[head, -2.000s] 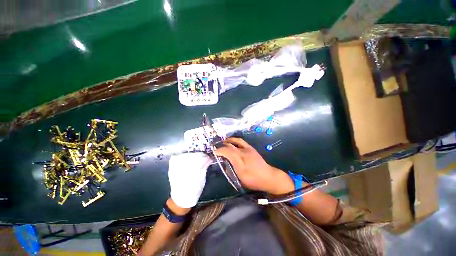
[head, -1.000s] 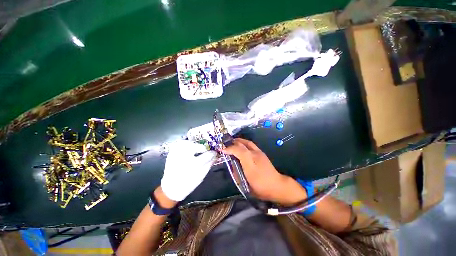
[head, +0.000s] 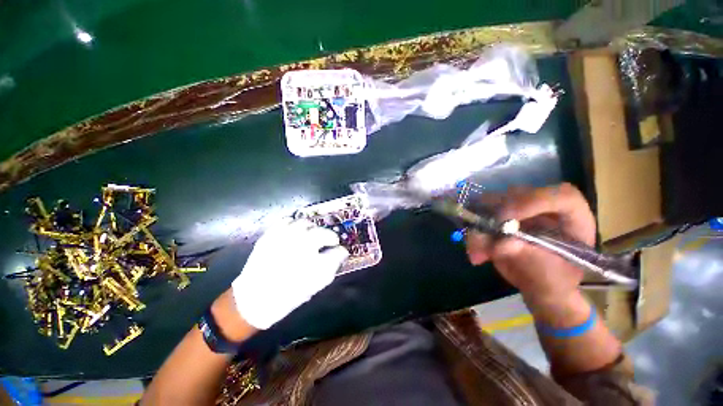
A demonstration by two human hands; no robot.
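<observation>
An open white socket housing (head: 372, 258) with a circuit board inside lies on the dark-green bench in front of me. My left hand (head: 289, 270), in a white glove, rests over its left side with the fingertips on the board. My bare right hand (head: 539, 238) is to the right of the housing and holds a soldering iron (head: 567, 252), slightly blurred, away from the board. Blue disc components (head: 457, 235) lie by its fingertips, partly hidden. A bagged white power cord (head: 464, 164) runs from the housing to the upper right.
A second open housing (head: 325, 112) with its bagged cord (head: 444, 91) lies by the taped rail (head: 238, 101). A heap of brass strips (head: 95, 266) is at the left. A cardboard tray (head: 622, 151) and a black box (head: 694, 143) stand at the right.
My right hand has moved right, off the board, with the soldering iron. The housing's right side is now uncovered. My left hand stays at the housing. The camera view has shifted somewhat.
</observation>
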